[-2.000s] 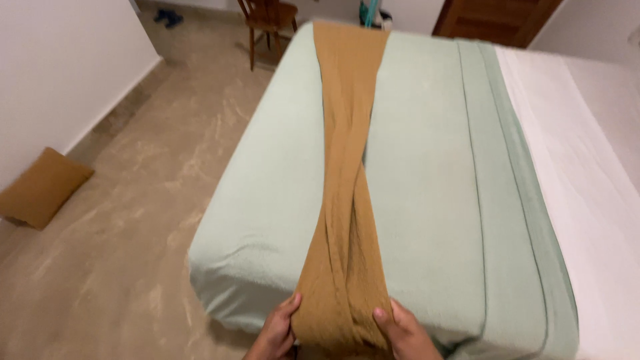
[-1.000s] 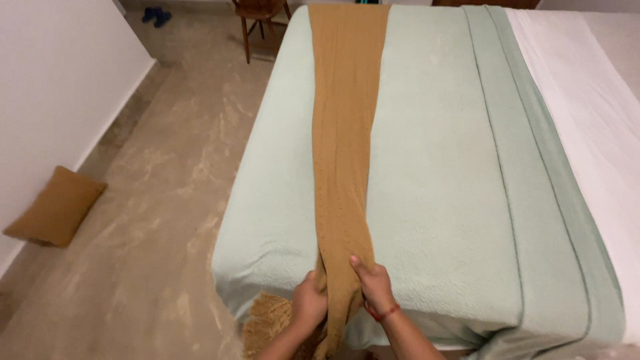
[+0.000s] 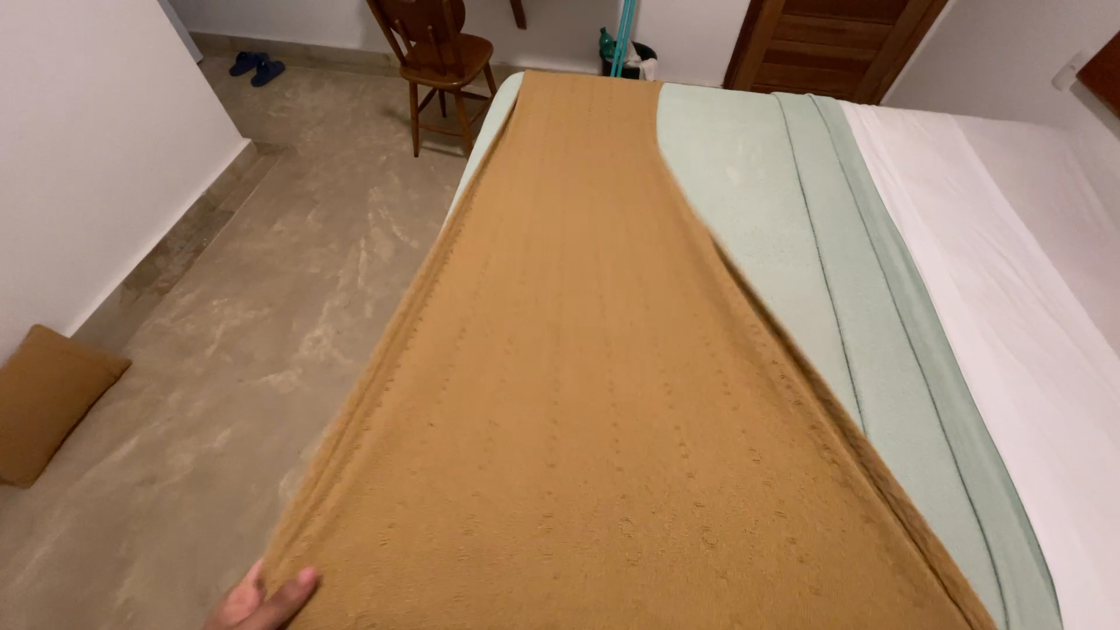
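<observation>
A mustard-brown knitted throw blanket (image 3: pixel 577 350) runs from the far edge of the bed toward me, narrow at the far end and spread wide near me. My left hand (image 3: pixel 267 599), at the bottom left, grips its near left corner, thumb on top. My right hand is out of the frame; the throw's near right side runs down past the bottom edge. Beneath the throw lies a pale green bedspread (image 3: pixel 726 149) with its folded band along the right, beside a white sheet (image 3: pixel 1015 289).
A brown cushion (image 3: pixel 52 402) lies on the floor at the left wall. Beyond the bed are a wooden chair (image 3: pixel 442 66), blue slippers (image 3: pixel 256 66), a black bin (image 3: pixel 643 59) with turquoise poles before it, and a wooden door (image 3: pixel 831 44).
The throw, bunched narrow between both hands a second ago, is now stretched out wide. My left hand has moved left, and my right hand has gone out of view.
</observation>
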